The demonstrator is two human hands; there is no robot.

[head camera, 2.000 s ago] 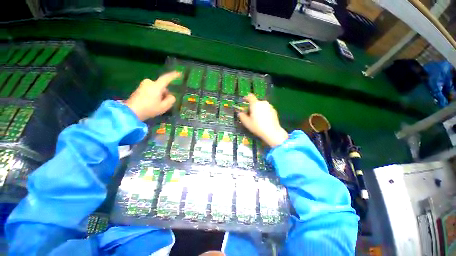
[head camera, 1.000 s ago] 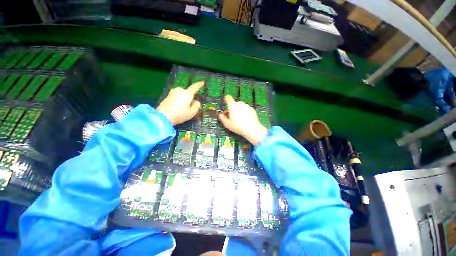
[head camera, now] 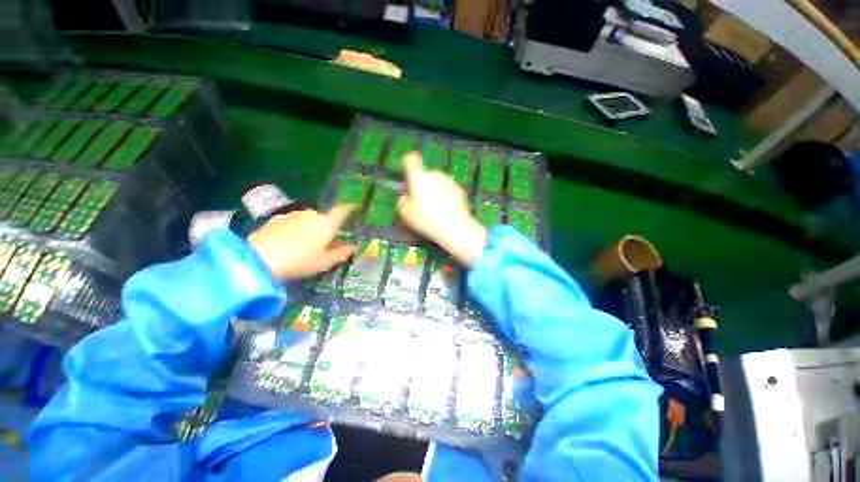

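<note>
A clear blister tray [head camera: 377, 425] lies in front of me with rows of circuit boards. The two far rows show plain green faces, such as this board [head camera: 491, 173]. The two near rows show silvery or glare-white faces, some with orange patches [head camera: 411, 256]. My left hand [head camera: 300, 245] is at the tray's left side by the second and third rows, thumb and index finger apart, with nothing visible between them. My right hand [head camera: 438, 209] is over the second row, one finger reaching toward the far row. Its other fingers are curled out of view, and I cannot tell if it holds anything.
Stacked blister trays of boards [head camera: 113, 202] stand at left. Dotted label sheets [head camera: 264, 198] and dark film lie by my left hand. At right are a brown ring [head camera: 639, 253] and a black cabled tool [head camera: 707, 341]. A white-grey machine [head camera: 608, 58] stands at the back.
My left hand has moved back toward the tray's left edge; my right hand has moved left. Second-row boards that showed orange patches now show green faces. The view has shifted slightly.
</note>
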